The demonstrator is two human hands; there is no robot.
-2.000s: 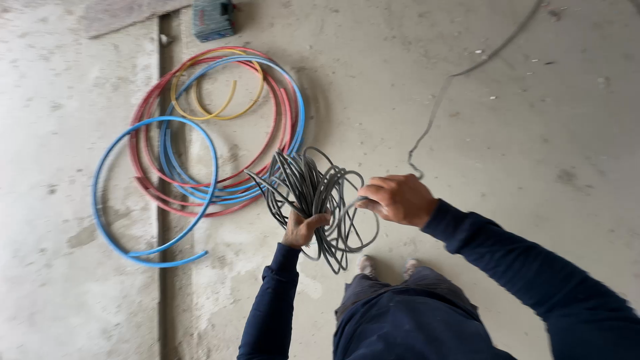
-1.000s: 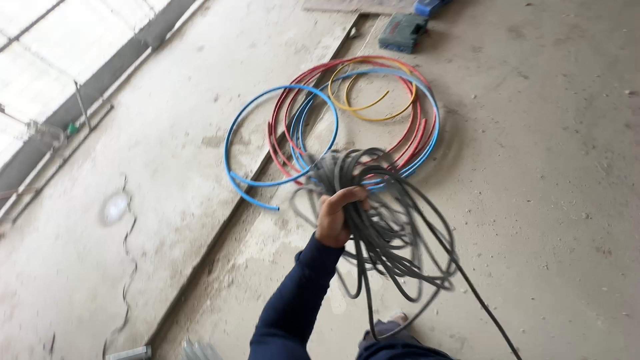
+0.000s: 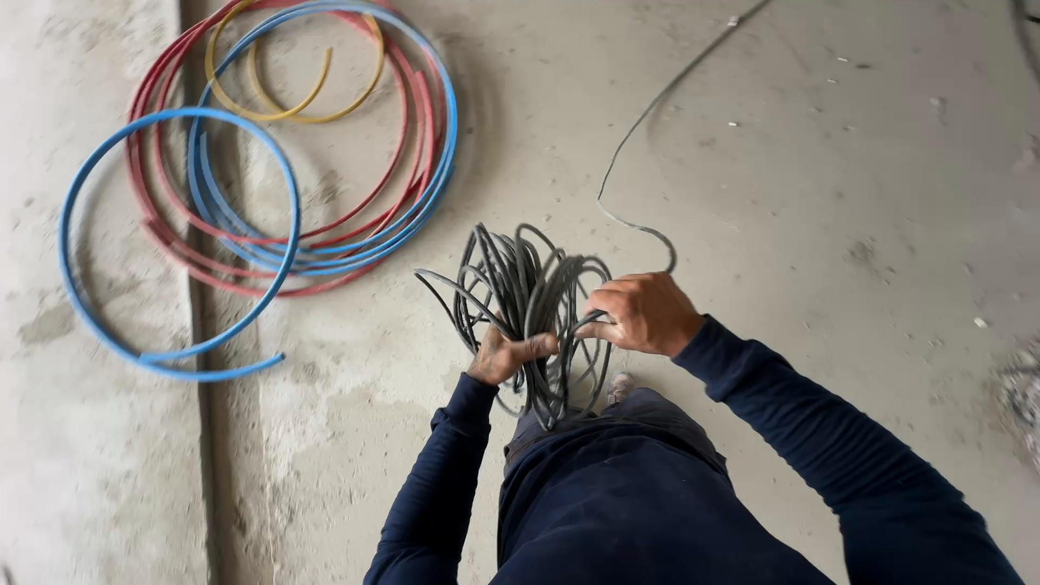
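A loose bundle of dark grey cable (image 3: 520, 284) hangs in loops in front of my body. My left hand (image 3: 512, 353) is closed around the lower middle of the bundle, its thumb across the loops. At the bundle's right side, my right hand (image 3: 642, 313) grips a length of the same cable between thumb and fingers. Beyond my right hand, a single run of grey cable (image 3: 626, 138) curves away over the concrete floor toward the top of the view.
Blue pipe coils (image 3: 296, 203), red pipe coils (image 3: 406, 154) and a smaller yellow coil (image 3: 378, 57) lie on the floor at the upper left. A straight groove (image 3: 231, 422) runs through the concrete there. Debris (image 3: 1025, 394) lies at the right edge.
My right hand, out of view one second ago, is back at the bundle and holds cable. My left hand has kept hold of the bundle throughout. The view has swung.
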